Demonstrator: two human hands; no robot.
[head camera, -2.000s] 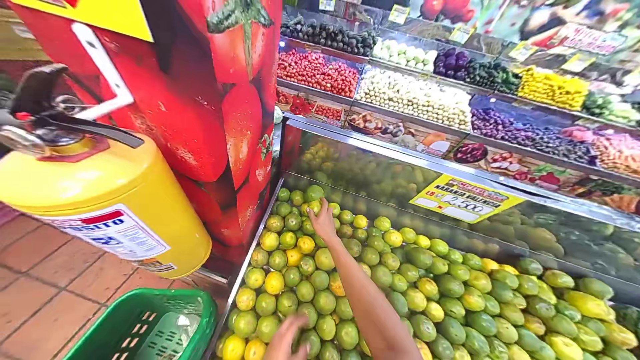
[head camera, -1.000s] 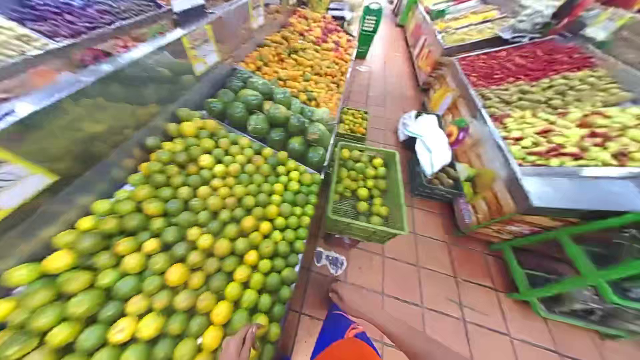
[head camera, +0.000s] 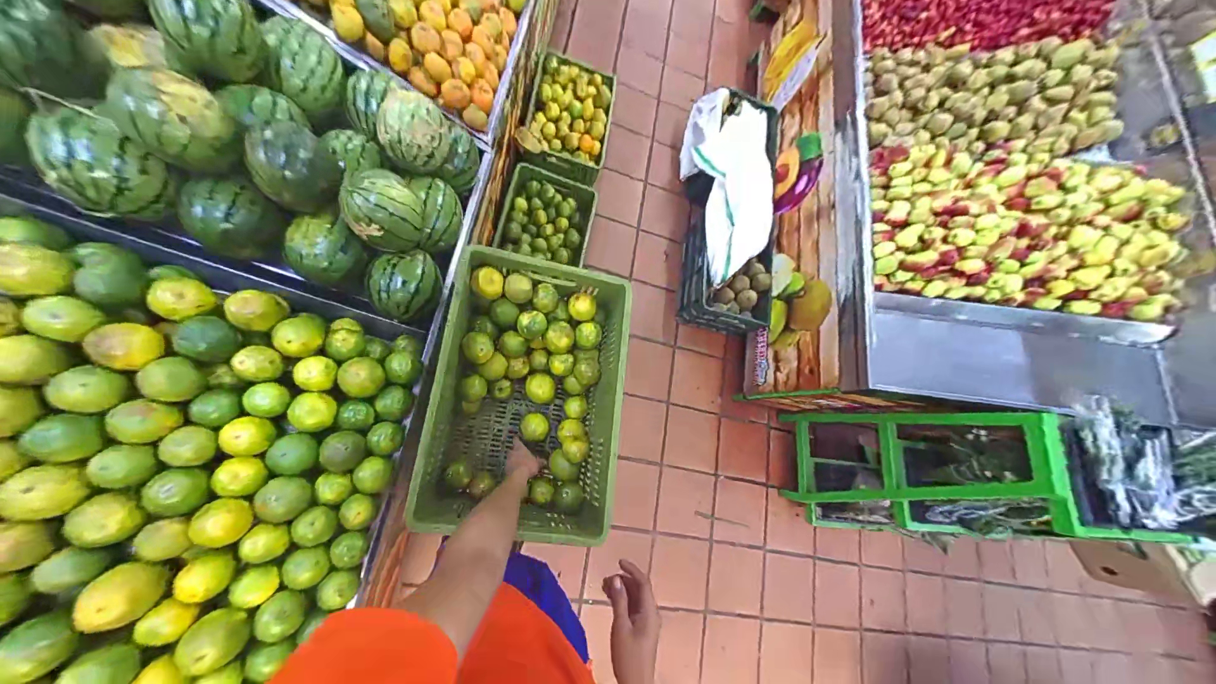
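Note:
My left hand (head camera: 522, 462) reaches down into an olive-green plastic crate (head camera: 619, 380), near a few green citrus fruits (head camera: 535, 427) in its lower part; its fingers are partly hidden, so a grip cannot be made out. Most of the fruit in the crate lies toward the far end, with the slotted bottom showing at the lower left. Over the tiled floor, right of the crate's near end, hangs my right hand (head camera: 632, 608), fingers apart and nothing in it. To the left a sloping display holds rows of green and yellow oranges (head camera: 245, 435).
Watermelons (head camera: 294, 166) fill the bin beyond the oranges. Two smaller crates of fruit (head camera: 544, 223) stand past the large crate. Across the tiled aisle (head camera: 693, 408) are a dark crate with white cloth (head camera: 741, 190), a wooden-sided stand (head camera: 817, 351) and a green rack (head camera: 1054, 465).
The view has swung far from the extinguisher and the orange display to the aisle crates. My left hand is now inside the large crate, where a second ago no hand was.

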